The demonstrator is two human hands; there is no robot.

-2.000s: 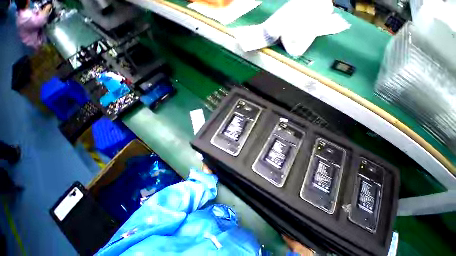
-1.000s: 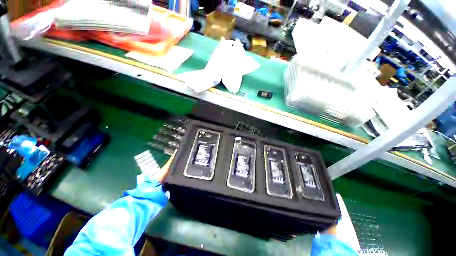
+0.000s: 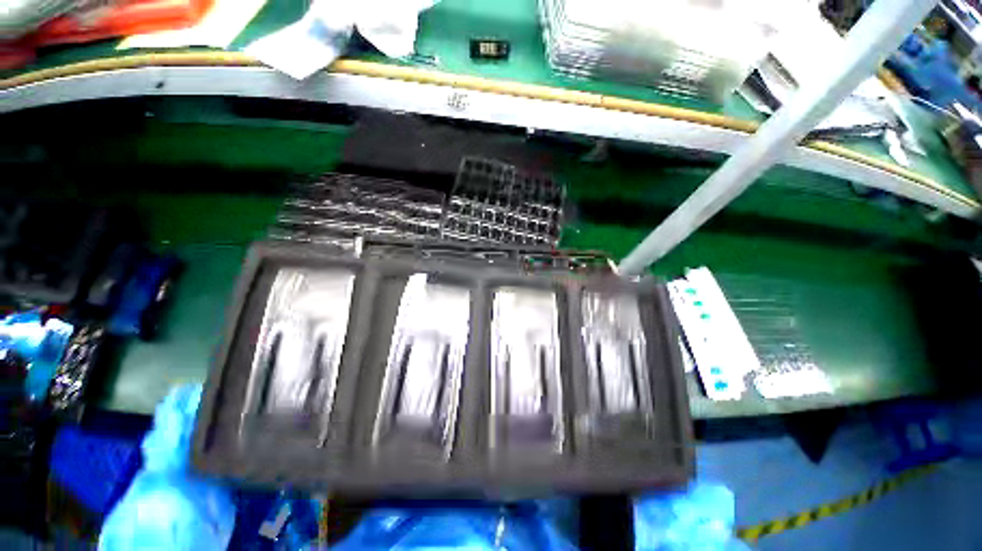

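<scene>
A black phone tray [image 3: 366,366] lies across the middle, close to me, with several dark phone housings [image 3: 420,366] in a row of pockets. The housings are blurred and covered by bright glare. My left blue sleeve [image 3: 172,474] reaches the tray's near left corner. My right blue sleeve [image 3: 684,522] reaches its near right corner. Both hands are at the tray's ends, holding it, but the fingers are hidden behind its edge and the sleeves.
Clear blister trays [image 3: 501,205] lie behind the phone tray. Blue-dotted white strips [image 3: 711,328] and a clear gridded sheet [image 3: 791,371] lie to the right. A slanted white post [image 3: 754,156] rises behind them. A white-edged shelf [image 3: 458,99] crosses the back, bearing stacked clear trays [image 3: 646,43].
The view has swung right and down. The tray now sits nearly level and closer, with glare on the housings. The dotted strips have come fully into view, and the white label sheet is no longer visible.
</scene>
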